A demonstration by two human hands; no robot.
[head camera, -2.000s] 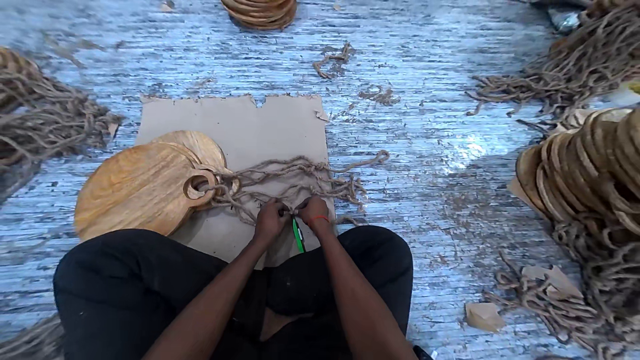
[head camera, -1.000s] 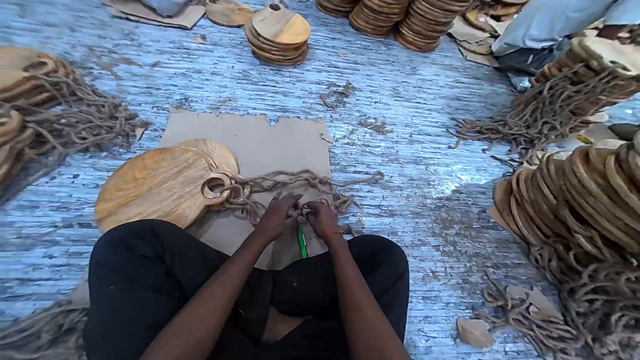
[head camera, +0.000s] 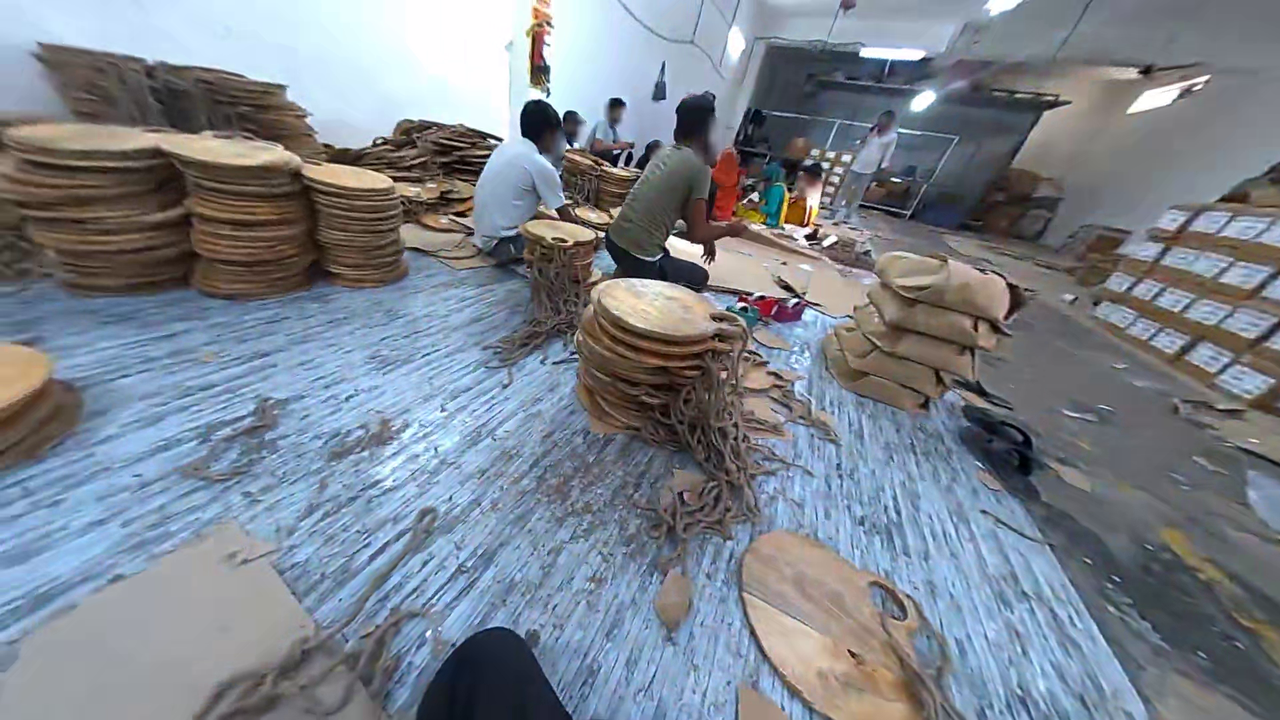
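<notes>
Neither my left hand nor my right hand shows in the head view. Low at the left, twisted brown cord (head camera: 300,680) lies over a flat cardboard sheet (head camera: 160,630). My dark-clothed knee (head camera: 490,680) rises at the bottom edge. To its right, a round wooden board (head camera: 810,620) with a handle hole rests on the floor, cord running from the hole. Farther off stands a stack of round wooden boards (head camera: 650,350), with a tangle of cord (head camera: 710,440) hanging down its right side.
Tall stacks of boards (head camera: 250,220) line the left wall. Several people sit or kneel beyond, including a person in a green shirt (head camera: 660,200). Brown wrapped bundles (head camera: 910,330) stand right of centre, with dark footwear (head camera: 1000,440) beside them and labelled cartons (head camera: 1200,290) at far right.
The view has swung up and to the right across the room. Both hands, earlier at the cord ends with a green tool between them, are out of view.
</notes>
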